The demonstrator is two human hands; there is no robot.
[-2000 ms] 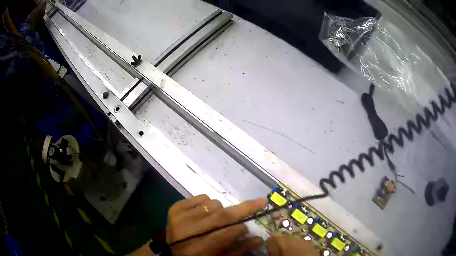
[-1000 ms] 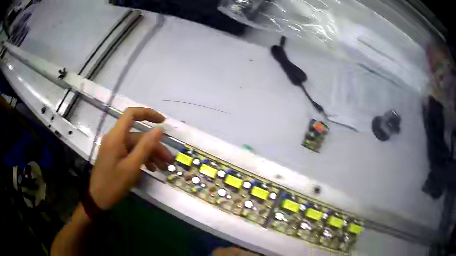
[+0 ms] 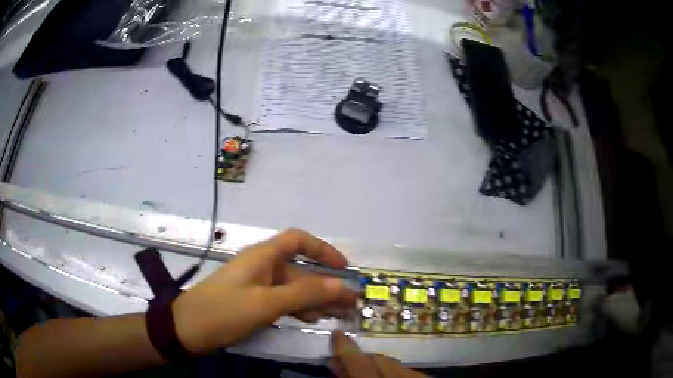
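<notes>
The circuit board panel, a long strip with bright yellow blocks, lies along the metal rails at the lower right. My left hand, with a dark red wrist strap, is at the panel's left end. Its index finger and thumb are apart, with the thumb tip beside the end; contact is unclear. My right hand is at the bottom edge, mostly cut off, below the panel's left end; its grip does not show.
Conveyor rails cross the front. Behind lie a sample board with a black cable, a round loupe-like tool on printed sheets, a dark phone and polka-dot cloth. The grounding cord crosses the view.
The view has swung right, bringing the phone and cloth in. My left hand remains by the panel's left end, its thumb lower. More of my right hand shows. The panel appears further right in view.
</notes>
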